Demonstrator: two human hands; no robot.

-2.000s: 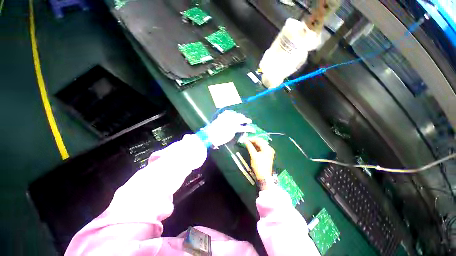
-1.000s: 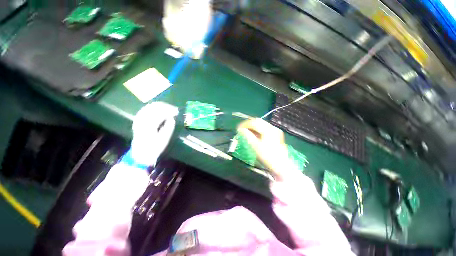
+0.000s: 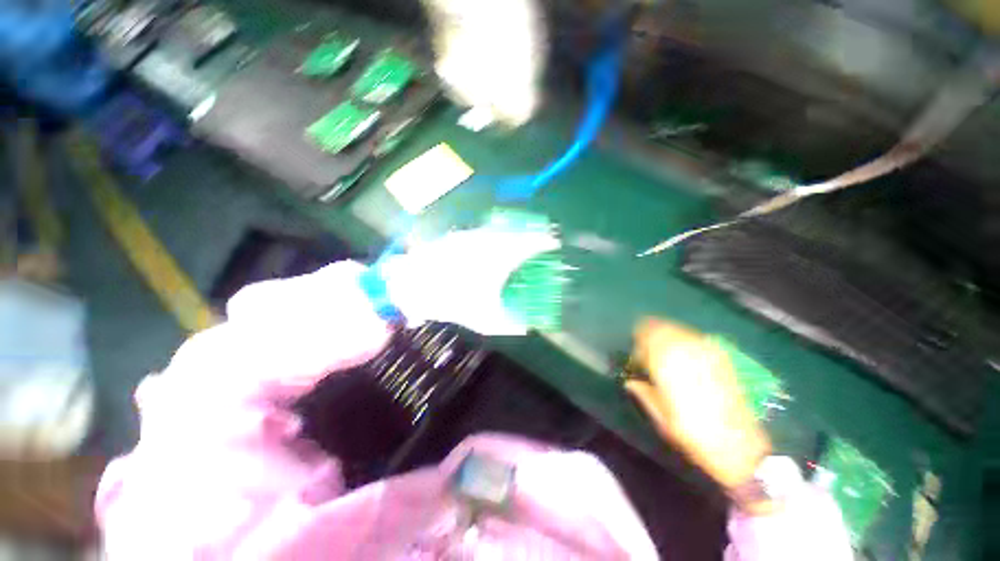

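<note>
The picture is blurred. My left hand, in a white glove with a blue wrist band, is at the bench's front edge. It is shut on a green circuit board, and the glove hides the board's left side. More green shows just behind the glove; I cannot tell if it is a second board. My right hand, bare, is to the right over the front edge, beside another green board that it partly covers. Blur hides whether its fingers hold anything. One more board lies by my right sleeve.
A black keyboard lies behind the right-hand boards. A pale cable hangs down near it. A yellow card and a dark mat with several boards are at the back left. A white bulky thing and blue cord stand behind.
The view has swung. My left hand has moved from beside the middle board onto a board it now holds. My right hand has moved right, away from the pale cable's end.
</note>
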